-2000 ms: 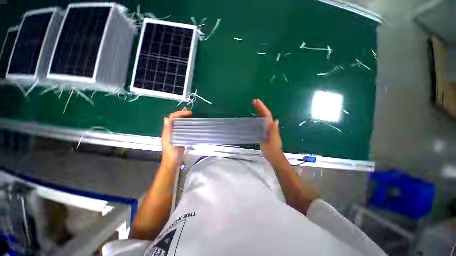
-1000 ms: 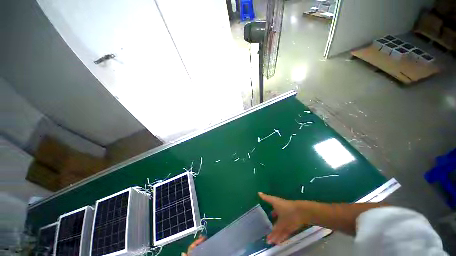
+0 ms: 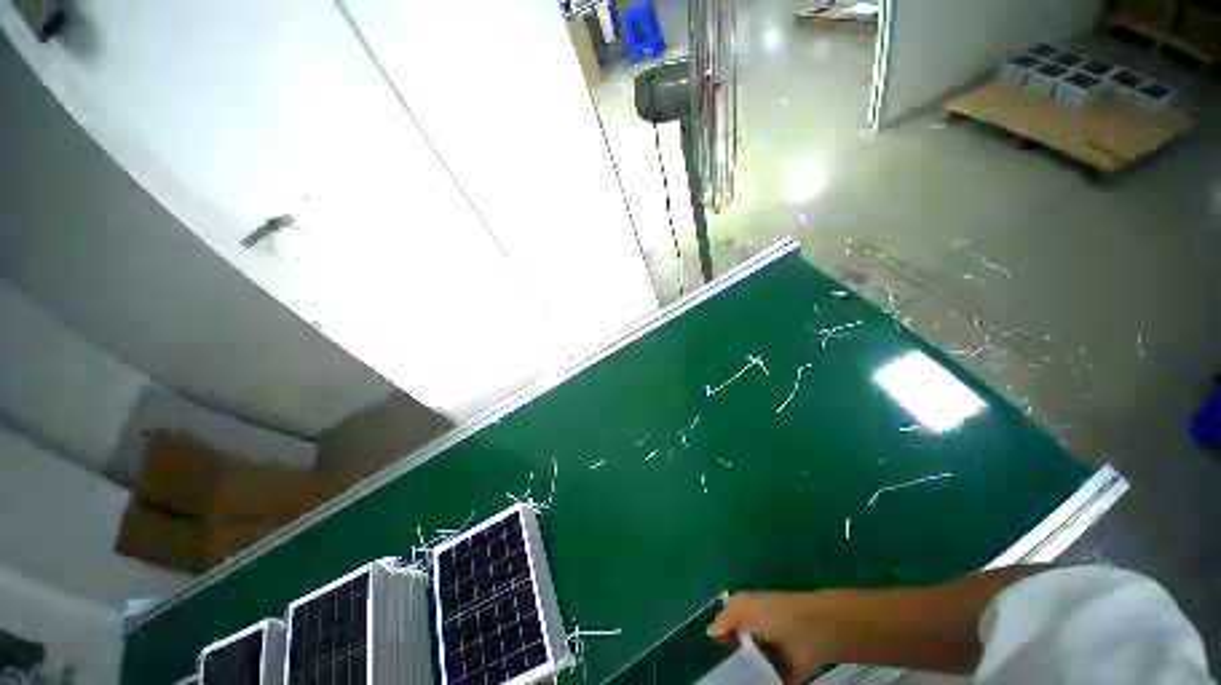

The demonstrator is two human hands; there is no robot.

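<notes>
A panel stack (image 3: 739, 664) shows only in part at the bottom edge, its pale side and a thin rim in view. My right hand (image 3: 783, 632) is on its right end, with the fingers bent over the edge. My left hand is out of the picture. A single dark solar panel with a white frame (image 3: 496, 598) lies on the green surface to the left, with white strings at its corners. Waiting stacks (image 3: 332, 632) stand in a row farther left, cut off by the bottom edge.
The green belt (image 3: 643, 495) carries loose white scraps and has pale metal rails. A white machine or door (image 3: 442, 161) stands behind it, beside a black fan (image 3: 666, 91). Brown boxes (image 3: 201, 495) are at left. A pallet (image 3: 1058, 123) with stacks lies on the floor.
The view has swung up from the bench. The held stack has dropped mostly below the picture's edge. My left hand has gone out of view; my right hand's fingers have closed in.
</notes>
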